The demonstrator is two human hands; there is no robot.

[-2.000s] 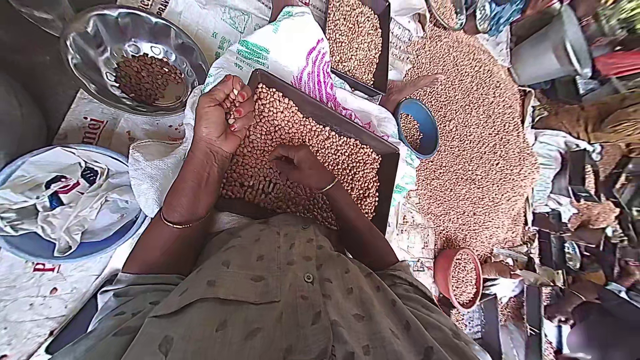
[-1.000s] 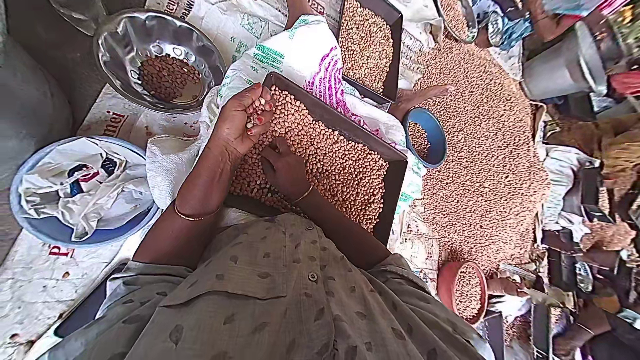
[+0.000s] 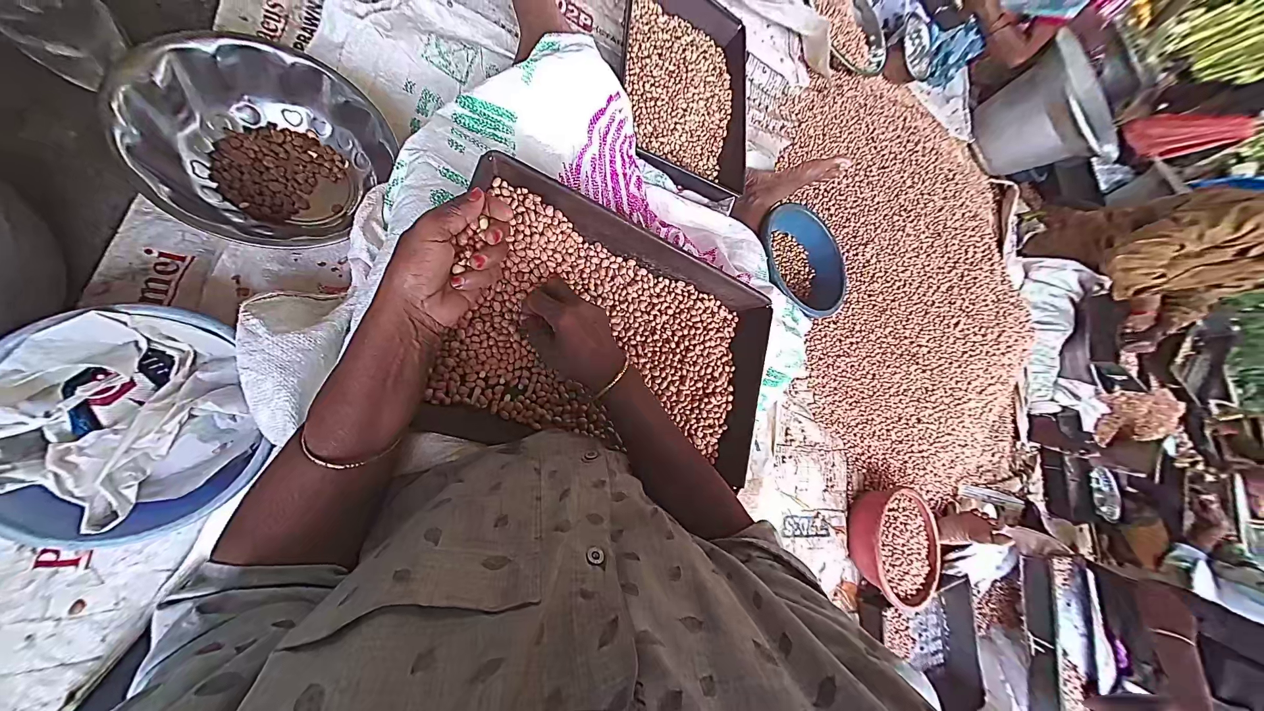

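Note:
A dark rectangular tray (image 3: 755, 346) full of pinkish-tan nuts or beans (image 3: 662, 326) lies across my lap. My left hand (image 3: 444, 262) is curled, palm up, around several of these kernels over the tray's upper left corner; pale ones show between its fingers. My right hand (image 3: 573, 331) is low over the middle of the heap, knuckles up, with its fingertips hidden, so whether it holds a kernel cannot be told. Each wrist wears a thin bangle. Under the tray lies a white woven sack (image 3: 533, 99) with green and purple print.
A steel basin (image 3: 365, 109) with darker kernels stands upper left, a blue basin (image 3: 232, 504) with white plastic bags at left. A second tray (image 3: 736, 99), a blue bowl (image 3: 829, 262), a large kernel heap (image 3: 918, 276), a red bowl (image 3: 864, 543) and a person's bare foot (image 3: 790, 188) are at right.
My right hand was over the heap's middle, then closer to my left hand, and is now slightly away from it again. My left hand stays curled over the tray's corner.

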